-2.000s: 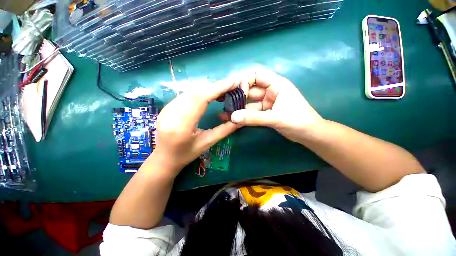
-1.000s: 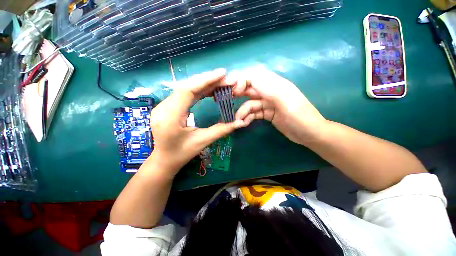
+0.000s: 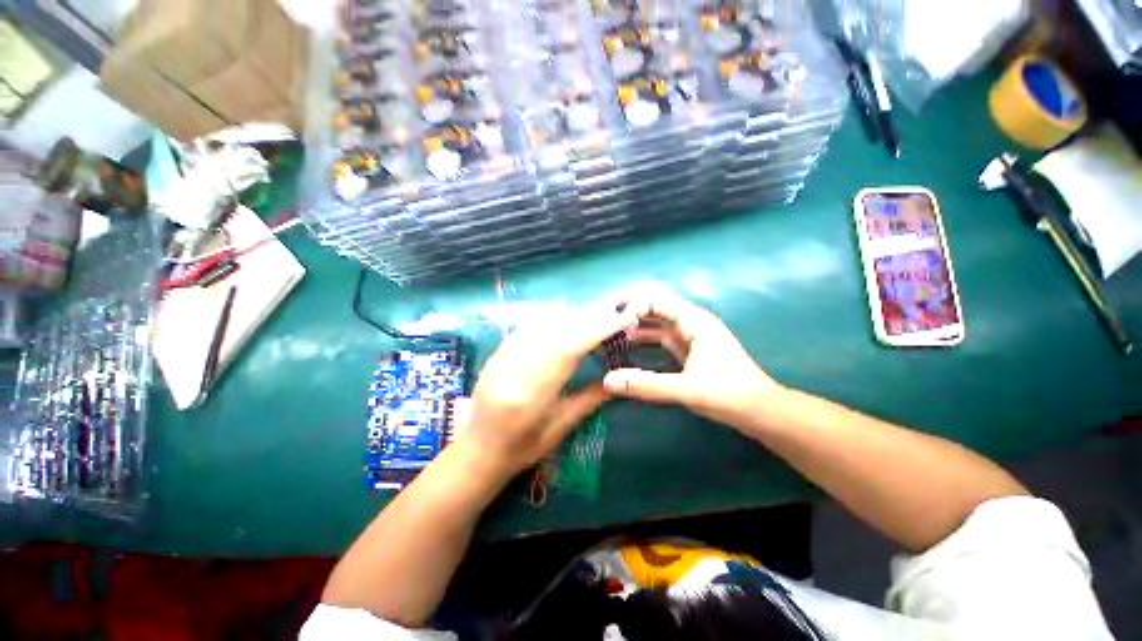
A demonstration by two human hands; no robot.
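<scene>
A dark ribbed part (image 3: 616, 352) is held between my two hands, mostly hidden by the fingers and blurred. My left hand (image 3: 532, 382) grips it from the left, thumb below and fingers above. My right hand (image 3: 695, 357) holds it from the right with curled fingers and thumb. A blue circuit board (image 3: 415, 411) lies on the green mat left of my left hand. A green circuit board (image 3: 582, 458) lies below the hands, partly covered by my left hand, with thin reddish wires (image 3: 540, 483) at its left side.
Stacked clear trays (image 3: 589, 175) with orange and silvery modules stand behind the hands. A second tray (image 3: 82, 426) and a notebook (image 3: 188, 328) lie left. A lit smartphone (image 3: 910, 268), a yellow tape roll (image 3: 1037, 103) and a long dark tool (image 3: 1075, 251) are right. A carton (image 3: 207, 63) stands back left.
The camera view has tilted up, so more of the tray stack, the tape roll and the carton show. The ribbed part, upright and plainly visible a second ago, is now mostly covered by the fingers.
</scene>
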